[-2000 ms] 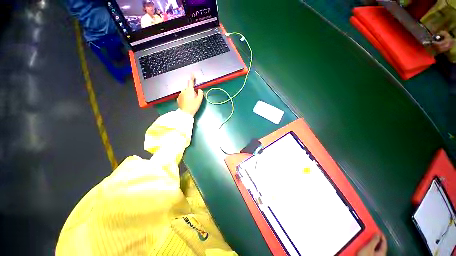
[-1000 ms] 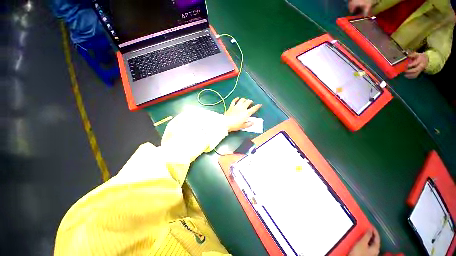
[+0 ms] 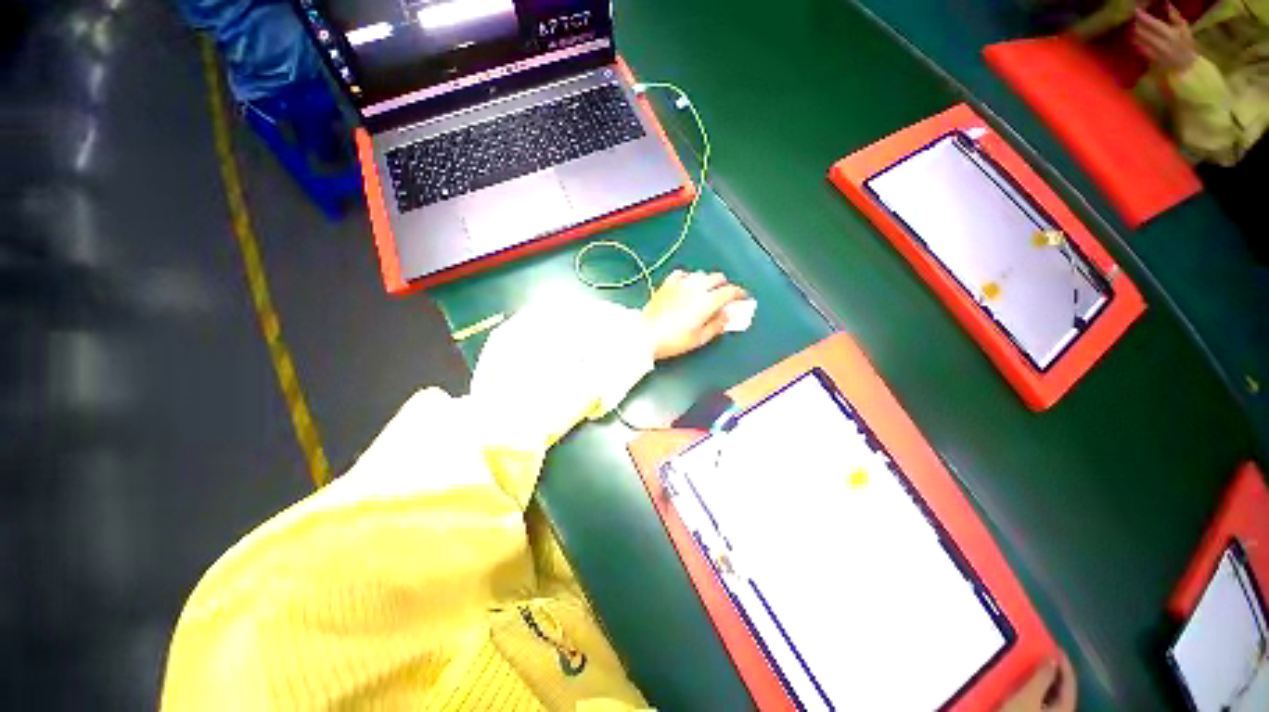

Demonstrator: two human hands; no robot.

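Note:
My left hand (image 3: 692, 314) lies over a white block (image 3: 739, 316) on the green bench; its palm and fingers hide most of the block. A white display panel (image 3: 845, 549) with a thin dark frame lies on a red-orange foam tray (image 3: 873, 403) in front of me. A black test adapter (image 3: 706, 412) sits at the panel's upper left corner. My right hand (image 3: 1047, 687) is at the tray's lower right corner, cut off by the picture's edge, so its grip is unclear. A laptop (image 3: 508, 174) stands open at the top left.
A thin pale cord (image 3: 703, 174) loops from the laptop across the green bench (image 3: 779, 181). A second panel (image 3: 991, 251) on a red tray lies at upper right, and another panel (image 3: 1227, 647) at the right edge. Another person's hand (image 3: 1166, 39) shows at top right.
My left hand moved from the laptop's touchpad onto the white block. The second panel on its tray came into view at upper right. The picture on the laptop screen changed. My right hand stays at the tray corner.

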